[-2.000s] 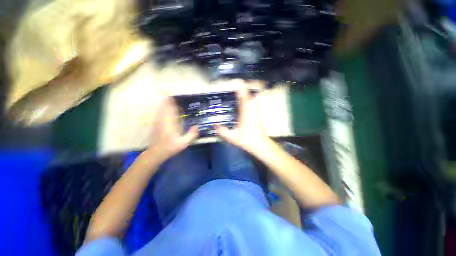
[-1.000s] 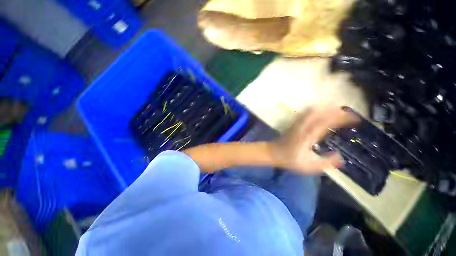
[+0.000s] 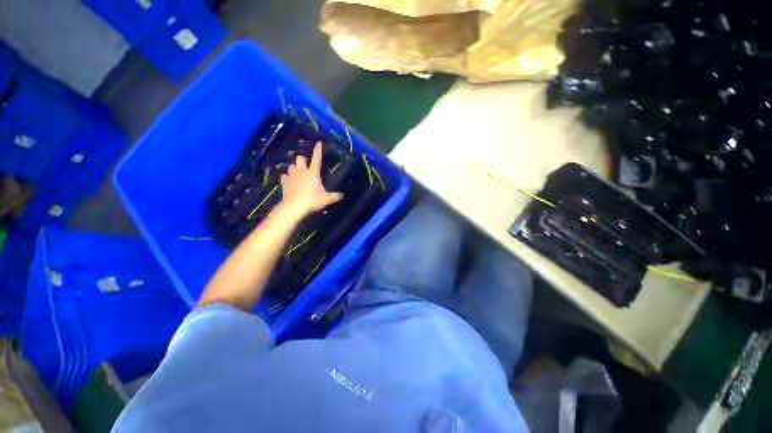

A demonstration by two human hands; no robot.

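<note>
My left hand [image 3: 306,184] reaches into the blue crate [image 3: 156,228], fingers spread over black strip housings [image 3: 241,190] with thin yellow wires. Its fingertips are at the housings; whether it grips one cannot be told. My right hand is not in the picture. More black housings [image 3: 584,232] lie side by side on the pale work board [image 3: 474,135], with yellow wires sticking out at their ends.
A heap of small black modules [image 3: 677,110] lies at the upper right, against the board. A tan sack [image 3: 516,42] lies at the top. More blue crates [image 3: 93,287] stand at the left. The green bench top [image 3: 385,114] shows beside the board.
My left hand has moved left from the housings on the board into the blue crate. The housings on the board remain there. My right hand, seen two seconds ago, is out of view.
</note>
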